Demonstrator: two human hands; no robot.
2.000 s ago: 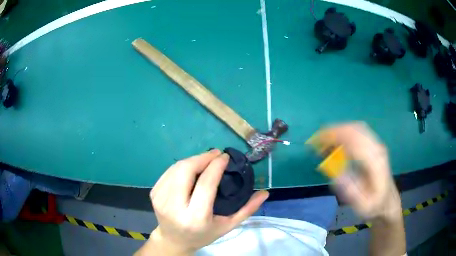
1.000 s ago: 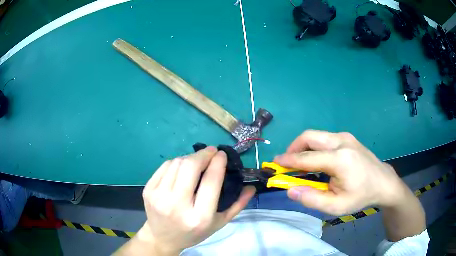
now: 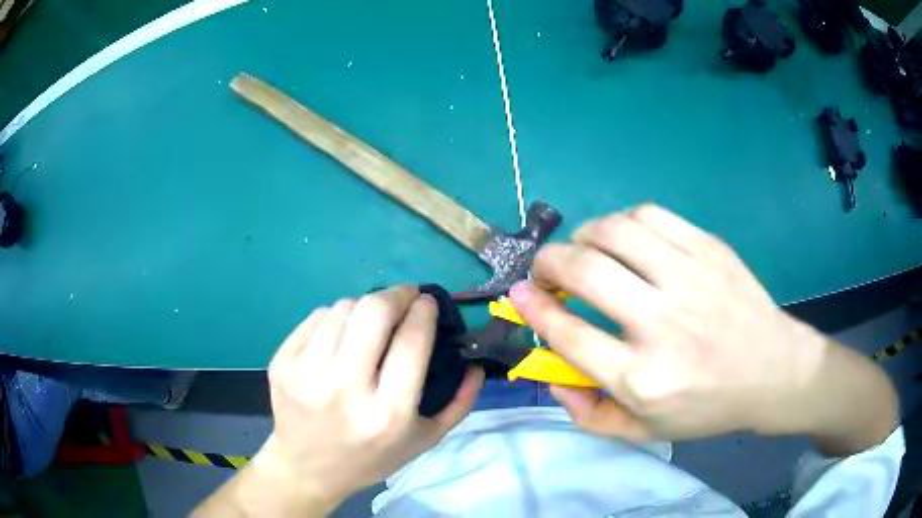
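Note:
My left hand (image 3: 354,390) grips a black plastic motor unit (image 3: 441,349) at the bench's near edge. My right hand (image 3: 657,334) holds side cutters (image 3: 551,368) by their yellow handles, which are spread apart. The dark jaws are at the right side of the unit; whether they bite on something is hard to tell. A claw hammer (image 3: 364,162) lies on the teal-green bench, pale wooden handle to the upper left and worn steel head near the cutters. A short red wire shows between the unit and the hammer head.
Several black units (image 3: 758,36) lie at the upper right, one with its shaft towards me (image 3: 841,152) nearer. Another black piece (image 3: 10,218) lies at the far left edge. A thin white line (image 3: 508,111) crosses the bench. A person's blue-clad leg shows at the lower left.
My right hand has come in from the right with the cutters, and their jaws are now at the unit. The cutter handles are spread wider than a second ago. My left hand still holds the unit.

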